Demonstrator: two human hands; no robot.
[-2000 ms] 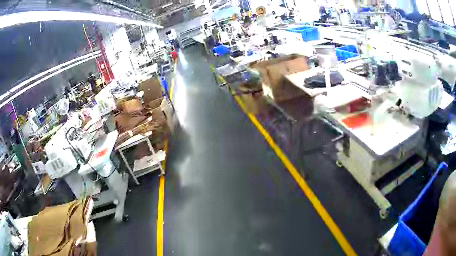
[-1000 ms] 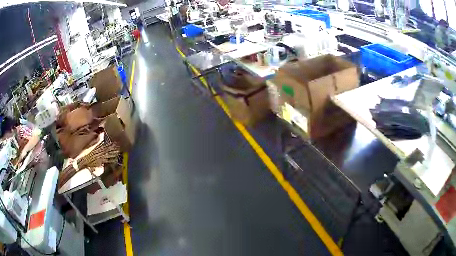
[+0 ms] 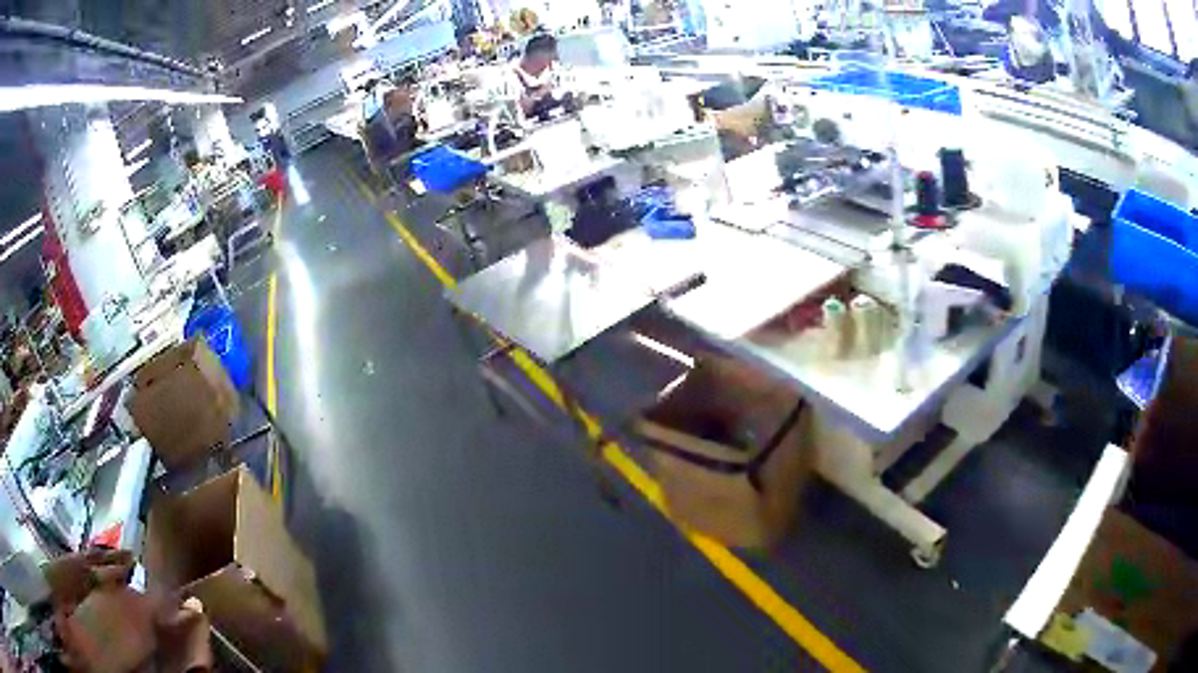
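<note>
Neither of my hands is in view. A grey floor aisle (image 3: 434, 500) runs ahead between yellow lines. Right of it, an open cardboard box (image 3: 723, 493) with a dark band stands partly under a white sewing table (image 3: 841, 375). A white sewing machine (image 3: 1025, 250) stands on that table, with pale thread cones (image 3: 861, 326) and dark cones (image 3: 928, 197). A bare metal-topped table (image 3: 565, 296) adjoins it on the left. At the lower left, brown pieces (image 3: 112, 618) lie beside an open cardboard box (image 3: 250, 565); they are blurred.
A yellow floor line (image 3: 644, 487) passes along the right-hand box. Another box (image 3: 1130, 579) with a white edge is cut off at the lower right. Blue crates stand at the right (image 3: 1163, 243) and farther back (image 3: 447, 168). Two people sit at the rear machines; one is a person (image 3: 536, 82).
The view has moved forward along the aisle. The cardboard boxes at the right are nearer and lower in the picture. The skin-toned shape at the lower right edge two seconds ago is gone.
</note>
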